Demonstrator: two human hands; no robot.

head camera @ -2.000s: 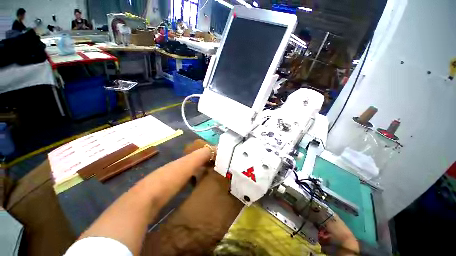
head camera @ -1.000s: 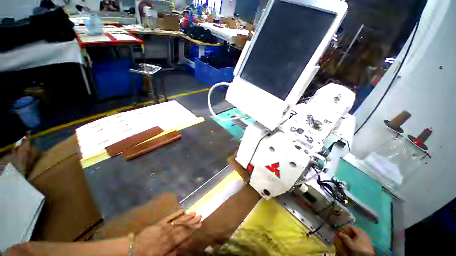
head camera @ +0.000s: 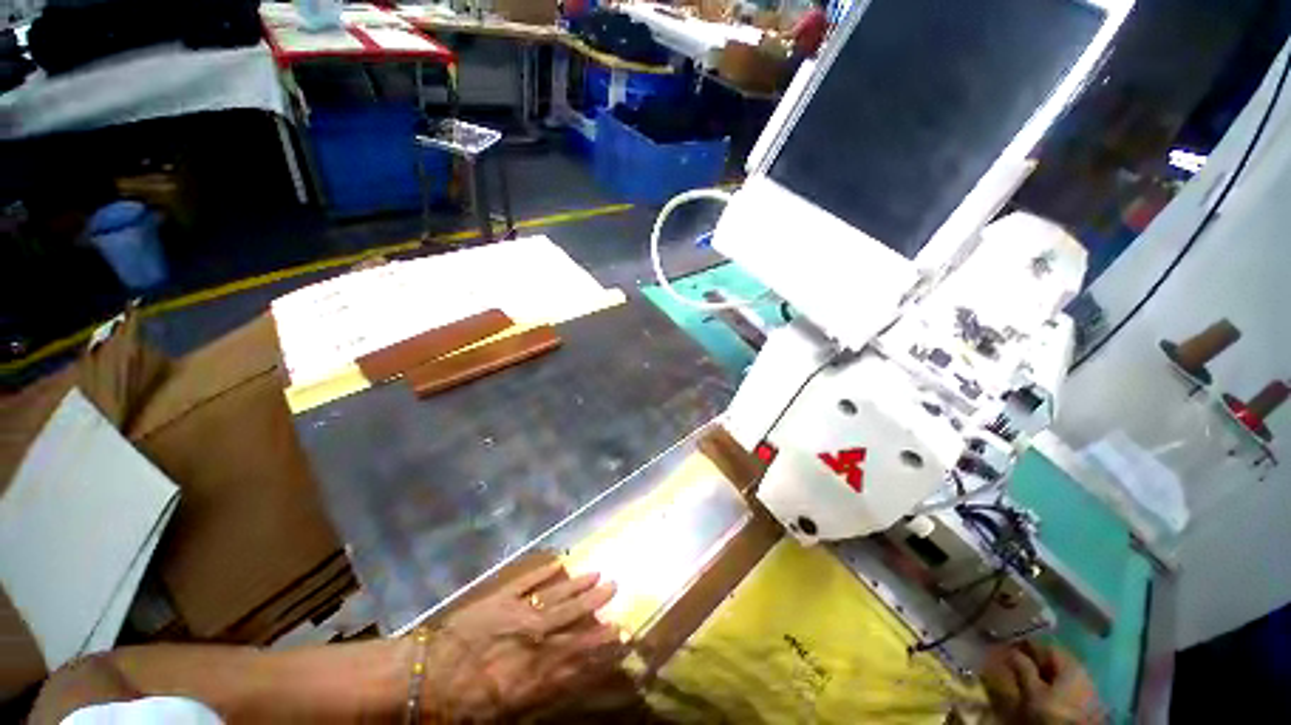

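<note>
The sewing template [head camera: 800, 637], yellow with dark handwriting, lies under and in front of the white sewing machine head [head camera: 871, 460]. Its shiny whitish flap [head camera: 673, 545] lies beside a brown strip of material [head camera: 715, 574]. My left hand [head camera: 545, 623] rests flat, palm down, with its fingertips at the flap's near end; brown material shows around it. My right hand [head camera: 1041, 687] is at the lower right edge, beside the clamp carriage [head camera: 956, 567] with its black cables. It is blurred and partly cut off, so its grip is unclear.
Two brown strips [head camera: 489, 361] lie on a white sheet with a yellow border [head camera: 446, 298] on the dark tabletop [head camera: 496, 467]. Stacked brown panels [head camera: 248, 496] and a pale board [head camera: 85, 517] are at left. The control screen [head camera: 934, 113] stands above the machine.
The view has shifted. My left hand has moved from beside the machine head back to the flap's near end. Brown material that covered the flap area has moved off it. My right hand stays by the clamp.
</note>
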